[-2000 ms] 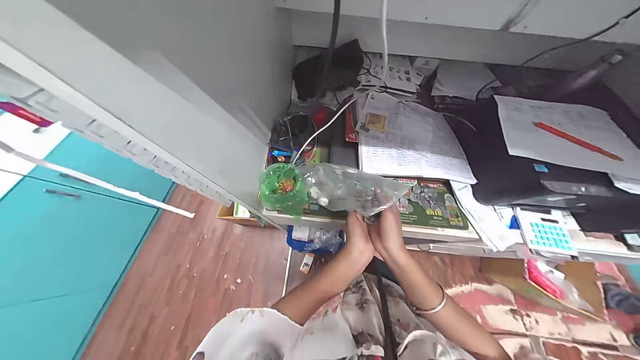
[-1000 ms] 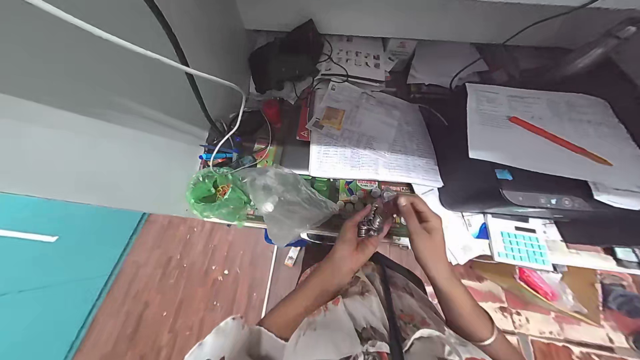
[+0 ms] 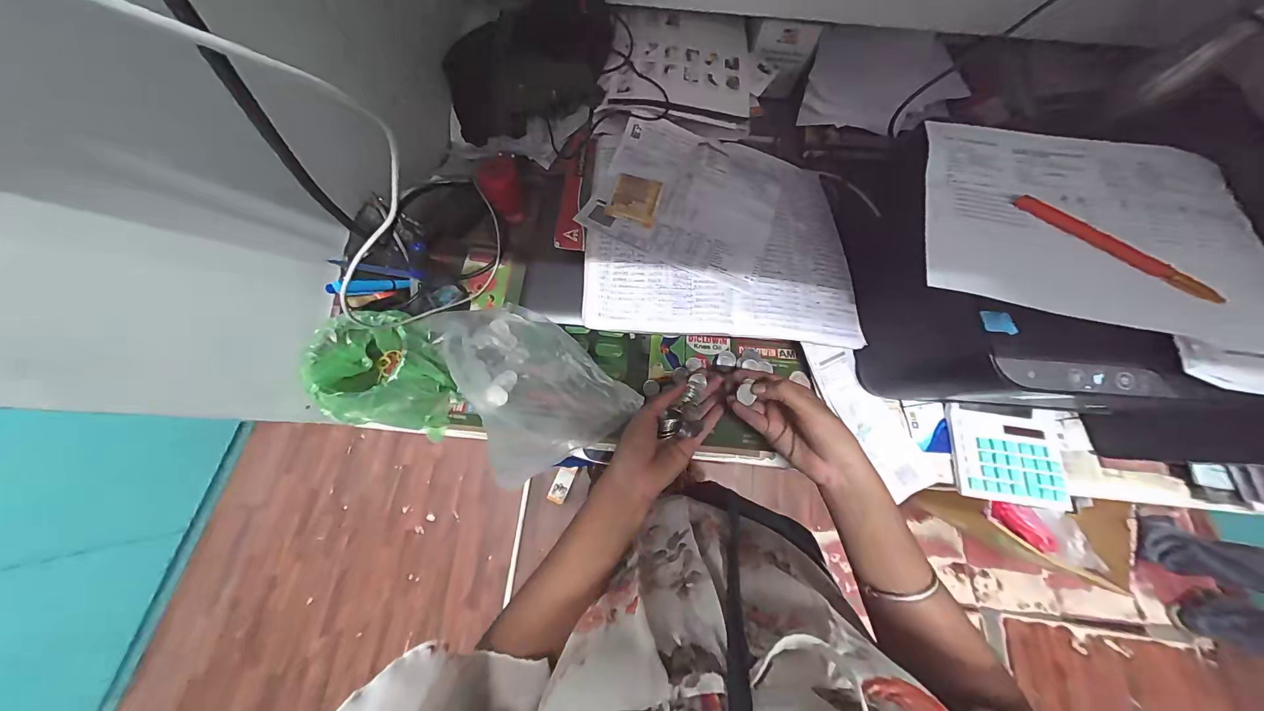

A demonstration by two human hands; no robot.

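Note:
Several silver coins (image 3: 681, 415) lie in my left hand (image 3: 657, 434), its fingers curled around them. My right hand (image 3: 790, 420), close beside it, pinches one coin (image 3: 747, 392) between thumb and fingertips. More coins (image 3: 726, 359) are spread on the printed boxes (image 3: 691, 346) at the desk's front edge, just beyond my fingers. To the left of my hands a clear plastic bag (image 3: 538, 385) with some coins inside hangs partly over the edge. Touching it is a green plastic bag (image 3: 380, 370) with a small red and yellow thing in it.
Stacked printed papers (image 3: 731, 237) lie behind my hands. At the right stands a black printer (image 3: 948, 346) bearing a paper sheet and an orange pen (image 3: 1121, 247); a calculator (image 3: 1009, 456) is in front. Cables (image 3: 395, 178) and blue pens (image 3: 370, 286) crowd the left corner.
Two seconds ago both hands were together at the clear bag. Now they are away from it, to its right, with coins in them, and the bag lies beside the green one.

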